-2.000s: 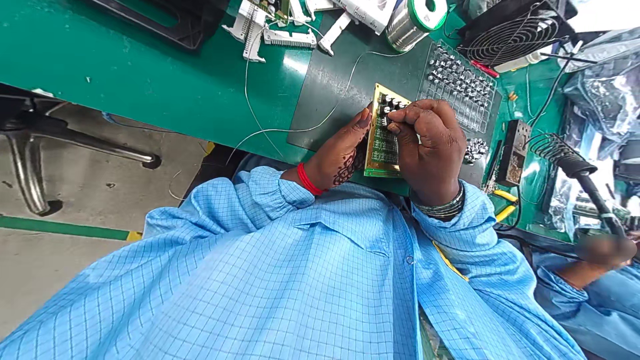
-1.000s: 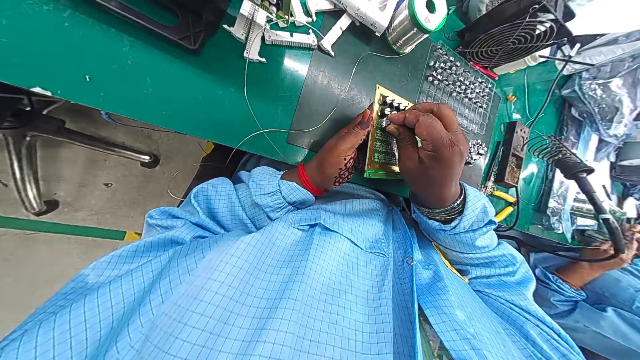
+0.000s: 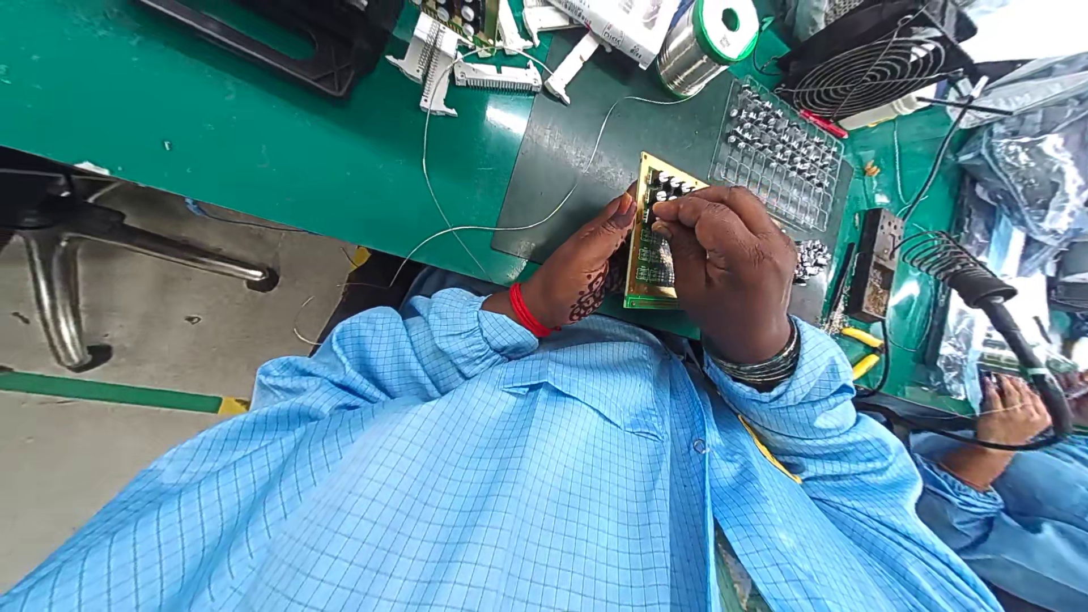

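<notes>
A green printed circuit board [image 3: 653, 263] with several black and silver cylindrical components near its top stands tilted in front of my body. My left hand [image 3: 591, 268] grips the board along its left edge. Over the board's right side is my right hand [image 3: 731, 255], thumb and forefinger pinched together at the component rows; whatever small part lies between the fingertips is hidden. A clear gridded tray [image 3: 778, 161] of similar small components lies on the dark mat [image 3: 557, 170], beyond my right hand. A loose pile of them [image 3: 812, 260] sits just right of that hand.
A solder wire spool [image 3: 699, 51] stands at the back, its wire trailing across the mat. White connectors [image 3: 497, 78] lie back left. To the right are a metal box [image 3: 875, 263], yellow-handled pliers [image 3: 864, 353], a soldering iron stand [image 3: 943, 259] and a fan [image 3: 871, 76]. A co-worker's hand [image 3: 1011, 412] shows lower right.
My hands hold nearly the same pose at the board. At the right edge, the co-worker's hand has moved down, away from the soldering iron's handle.
</notes>
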